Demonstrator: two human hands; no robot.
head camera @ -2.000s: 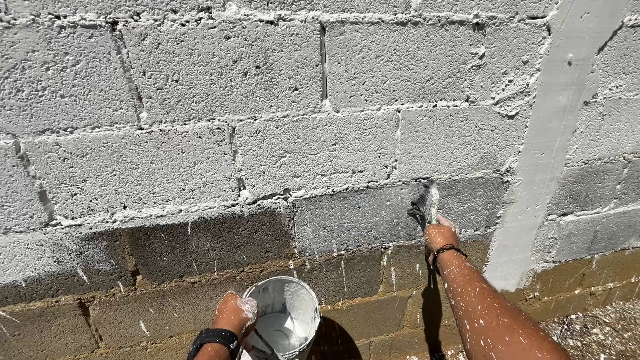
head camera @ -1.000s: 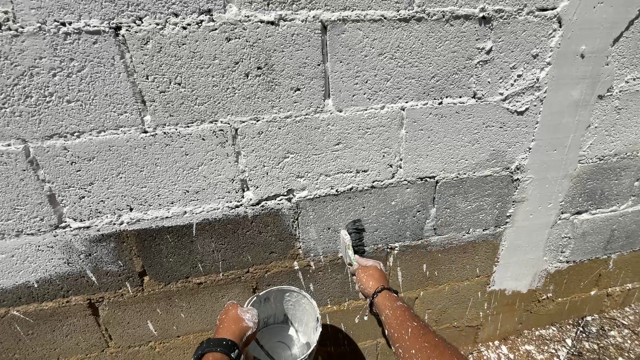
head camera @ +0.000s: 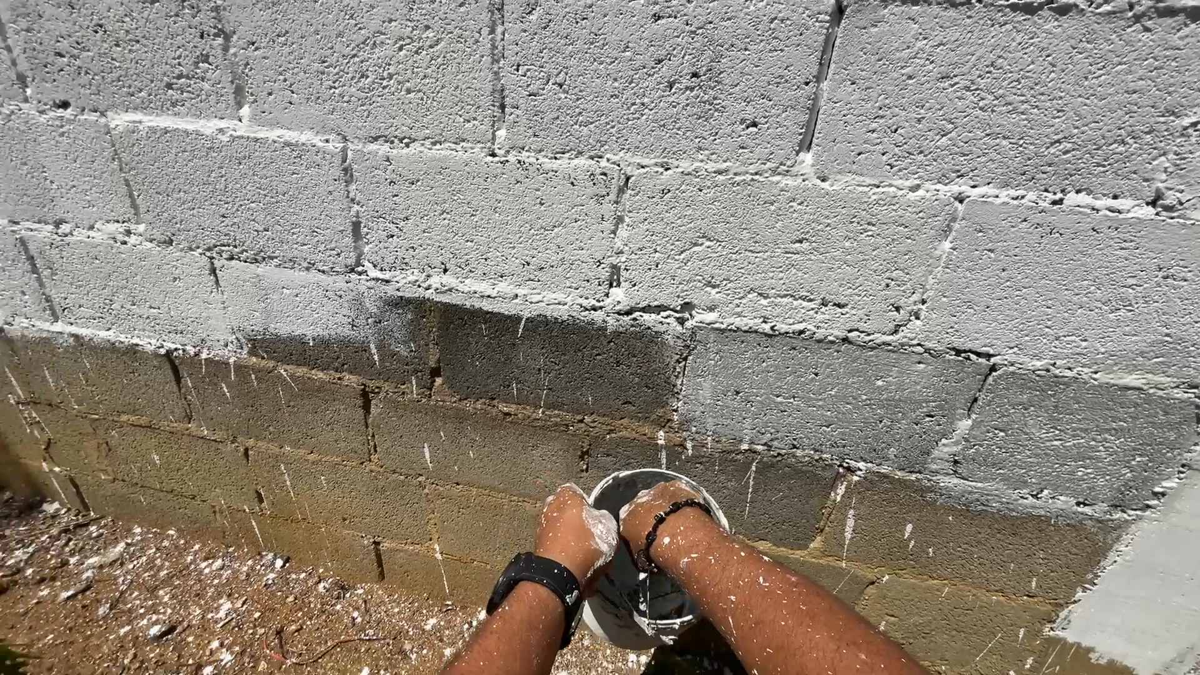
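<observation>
A white plastic bucket with paint in it is low at the centre, below the concrete block wall. My left hand, smeared with white paint and with a black band at the wrist, is closed at the bucket's left rim. My right hand, with a dark beaded bracelet, reaches over the bucket's opening, fingers down inside. The brush is hidden by the hand and bucket. Above, the blocks are coated white; an unpainted dark block lies between a partly painted one and thinly coated grey ones.
Bare brown blocks with white drips form the lower courses. Paint-spattered soil and gravel lie along the wall's foot at lower left. A smooth pale vertical strip shows at the lower right.
My right hand has moved left from the grey blocks on the wall, where it held a brush, to the bucket. The view has shifted left along the wall.
</observation>
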